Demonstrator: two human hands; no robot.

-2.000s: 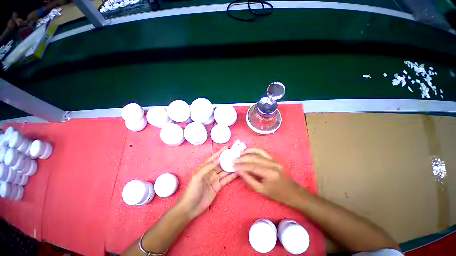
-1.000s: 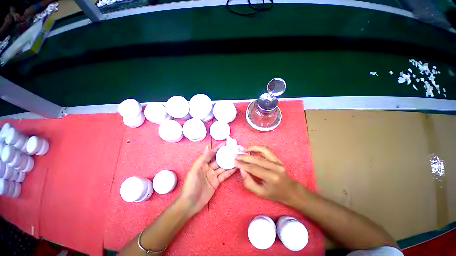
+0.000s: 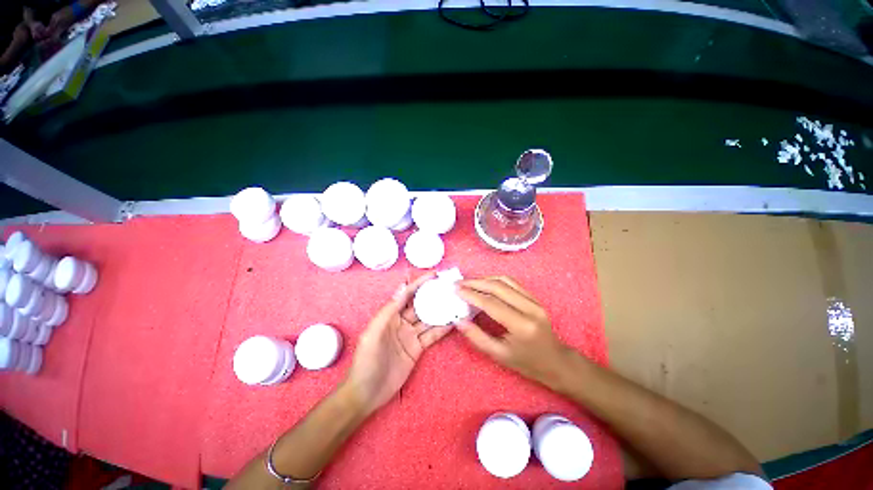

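Note:
A small white round jar [image 3: 438, 304] is held over the middle of the red mat. My left hand [image 3: 385, 352] holds it from the left, palm up, fingers around its side and underneath. My right hand [image 3: 512, 323] has its fingertips on the jar's right side and top, with a white wiping cloth [image 3: 451, 275] showing at the jar's far edge. Most of the cloth is hidden or blends with the jar's white top. A clear dispenser bottle [image 3: 509, 222] stands beyond my right hand with its round lid open.
White jars [image 3: 388, 202] stand in rows at the mat's far edge. More stand at near left [image 3: 259, 360], near right [image 3: 563, 448] and in a pile at far left [image 3: 29, 301]. A cardboard sheet [image 3: 708, 325] lies right. White bits [image 3: 818, 148] lie on the green belt [image 3: 613, 144].
The fingers of my right hand have shifted slightly over the jar, and less of the cloth stands out beyond its far edge. The jar stays in my left hand.

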